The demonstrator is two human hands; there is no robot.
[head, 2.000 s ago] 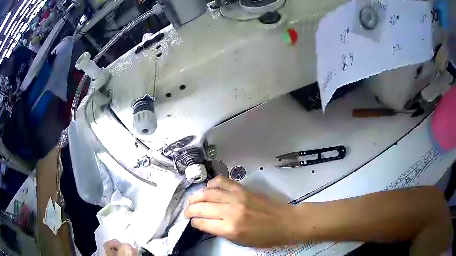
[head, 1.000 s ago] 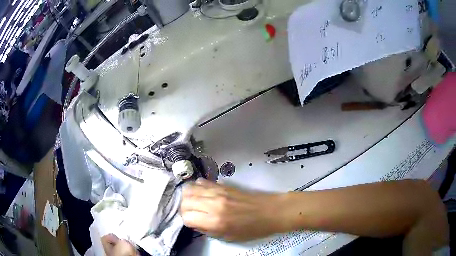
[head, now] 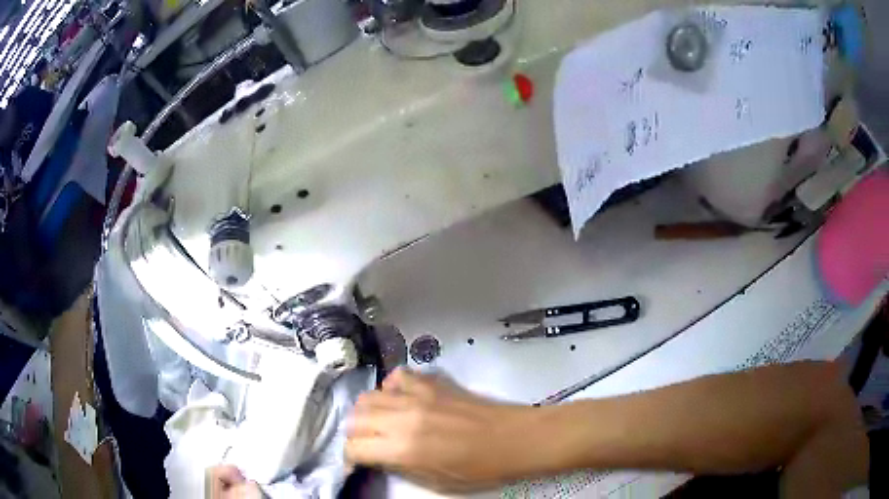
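White fabric [head: 283, 414] lies in loose folds at the lower left, below the sewing machine's head, with a dark part [head: 363, 481] under my right hand. My right hand [head: 424, 434] rests on the fabric's right edge beside the tension knob [head: 336, 353], fingers bent onto it. My left hand [head: 234, 482] is cut off by the bottom edge; only some fingertips show, holding the white fabric. The presser foot and needle are hidden behind the machine head and my right hand.
Black thread snips [head: 585, 317] lie on the machine bed. A paper note [head: 682, 107] hangs over the machine arm, with a brown-handled tool [head: 697, 231] below. A pink rounded thing [head: 856, 244] is at the right edge. Brown cardboard [head: 73, 361] stands left.
The view has shifted, so the machine sits further left in the picture. My right hand stays by the tension knob on the fabric, its fingers slightly more bunched. My left hand still holds the white fabric.
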